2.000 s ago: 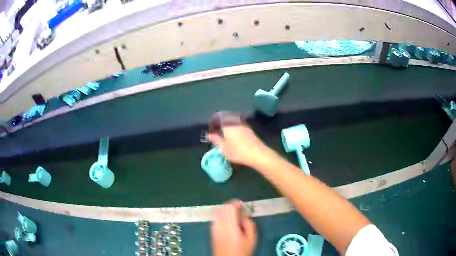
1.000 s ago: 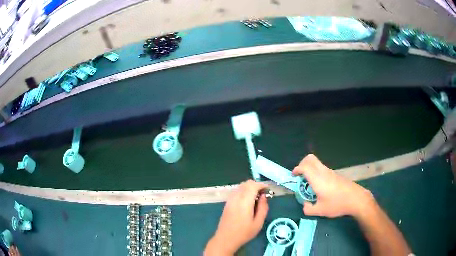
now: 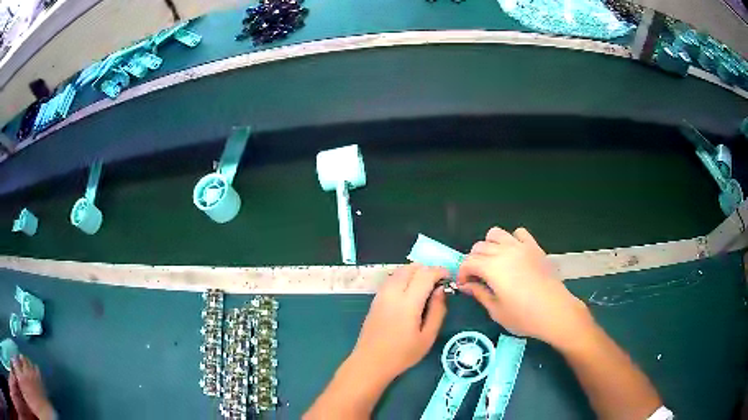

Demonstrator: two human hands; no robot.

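Note:
A teal housing point(image 3: 436, 253) is held between both hands above the near rail; its handle points up and left and its drum is mostly hidden by the right fingers. My left hand point(image 3: 405, 316) pinches a small silvery metal piece point(image 3: 449, 287) against the housing's near side. My right hand point(image 3: 517, 283) grips the housing from the right. Just below the hands, a teal housing with a round spoked grille point(image 3: 468, 356) lies on the green bench beside another teal handle piece point(image 3: 502, 377).
Knobbly metal parts point(image 3: 238, 353) lie in rows at left on the bench. Teal housings, one with a white-looking drum point(image 3: 340, 166), lie on the dark green belt point(image 3: 508, 180). Black parts point(image 3: 275, 20) lie on the far shelf. Another person's hand point(image 3: 31, 390) shows bottom left.
The hands have come together on the housing, the left bringing the small metal piece to it. The belt housings have shifted left, and the view has tilted down.

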